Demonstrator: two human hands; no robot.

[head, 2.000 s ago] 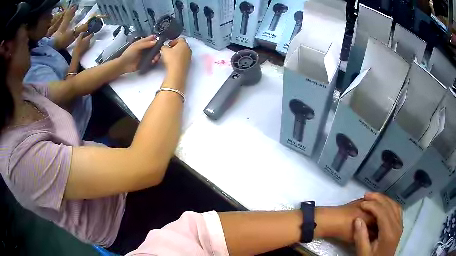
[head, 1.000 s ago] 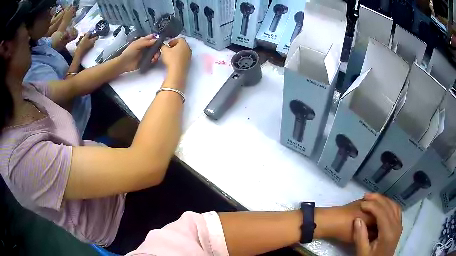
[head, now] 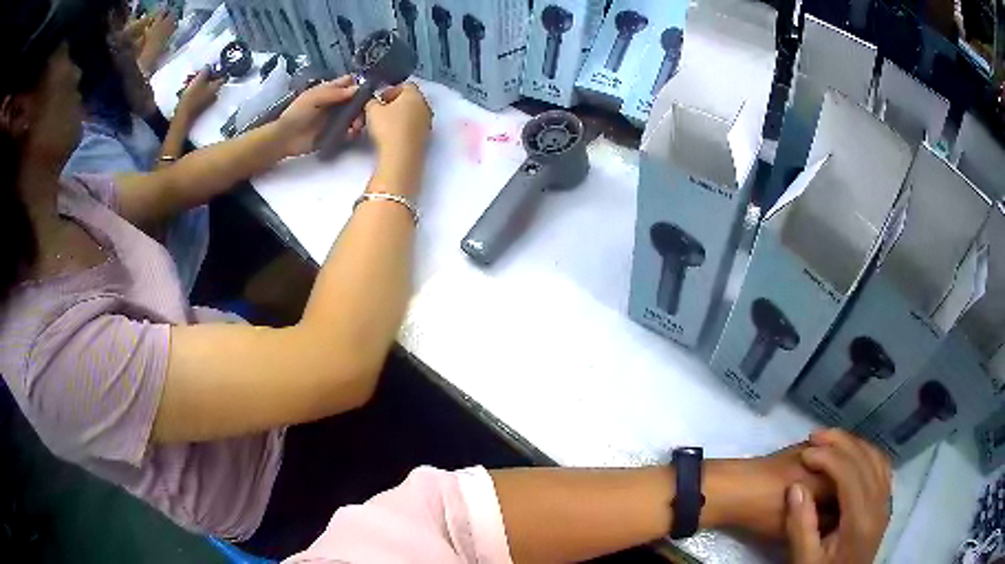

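My left hand (head: 777,491), below a dark wristband, lies at the table's front edge at lower right, partly covered by my right hand (head: 854,501). The right hand's fingers fold over it, and no object shows in either hand. The left hand's fingers are hidden. The nearest loose fan, dark grey (head: 526,185), lies beyond my hands on the white tabletop (head: 551,331), head toward the back and handle toward the front left. Open retail boxes (head: 685,248) stand upright in a slanting row beyond my hands, white flaps raised.
A seated person in a striped top (head: 209,386) at left holds another fan (head: 369,83) in both hands. Further people sit beyond. More printed boxes (head: 474,50) line the back. Small dark pieces (head: 992,512) and a white coiled bundle lie at the lower right edge.
The whole view has shifted slightly, so things sit a little further right and lower. My hands remain folded together and the loose fan has not moved on the table.
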